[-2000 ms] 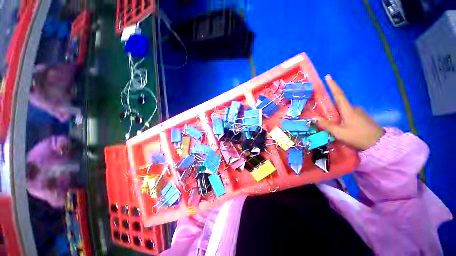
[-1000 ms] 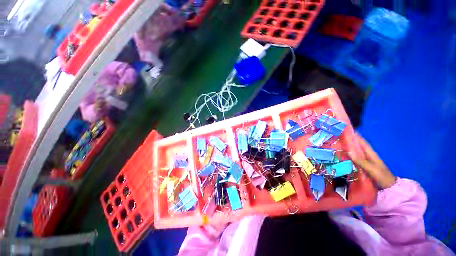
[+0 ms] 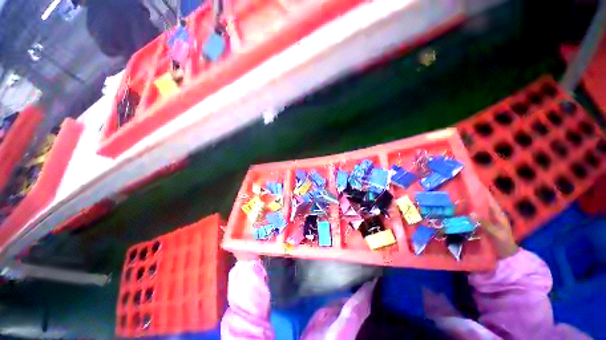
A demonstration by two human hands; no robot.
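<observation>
A red-orange clip tray (image 3: 312, 251) with several large compartments is held up in front of me. It is full of loose blue, turquoise, yellow, pink and black binder clips (image 3: 435, 202) with wire handles. My right hand (image 3: 500, 229) grips its right end, with the fingers along the end wall. My left hand (image 3: 248, 257) is at the near left corner; only a little shows at the cuff, and its fingers are hidden by the tray.
Cell trays with dark round units in their pockets lie at lower left (image 3: 174, 275) and right (image 3: 538, 149). A raised white shelf (image 3: 279, 93) crosses the upper left, bearing another clip tray (image 3: 193, 106). The green bench surface (image 3: 319, 119) lies beyond the held tray.
My view has swung towards the white shelf, which is now much nearer. The held tray has moved along with both hands, still full. The white cables and blue round object are out of view.
</observation>
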